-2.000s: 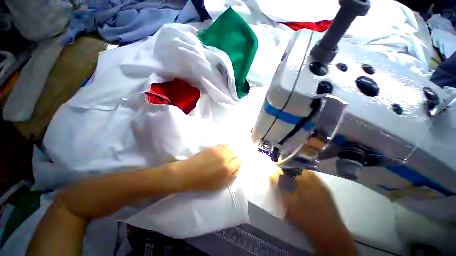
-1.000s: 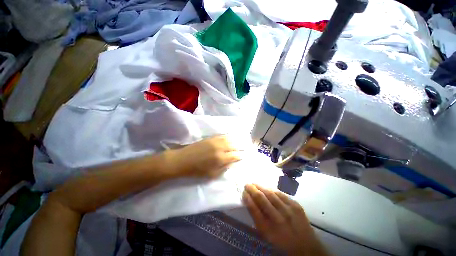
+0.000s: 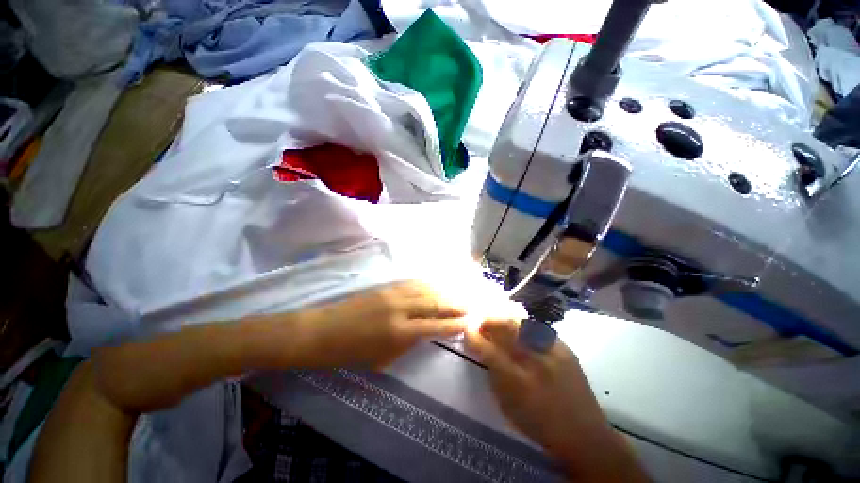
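Note:
The white garment point(image 3: 217, 236) spreads over the table left of the machine head point(image 3: 660, 170), with a green panel point(image 3: 436, 80) and a red panel point(image 3: 339, 172) showing among its folds. My left hand point(image 3: 401, 324) lies on the cloth's near edge, fingers pointing at the needle area. My right hand point(image 3: 528, 363) is just right of it, fingertips at the cloth edge near the presser foot. The fingertips of both hands nearly meet. Glare washes out the needle area, so the fingers' hold on the cloth is hard to make out.
A ruler strip point(image 3: 405, 411) runs along the table's front edge. Light-blue cloth point(image 3: 255, 38) is heaped at the far left. More white cloth point(image 3: 717, 42) with a bit of red lies behind the machine. Dark checked fabric point(image 3: 283, 448) shows below the table edge.
The near flap of white cloth has moved up off the ruler and table edge. My right hand first drew back from the needle area, then moved forward again beside my left hand.

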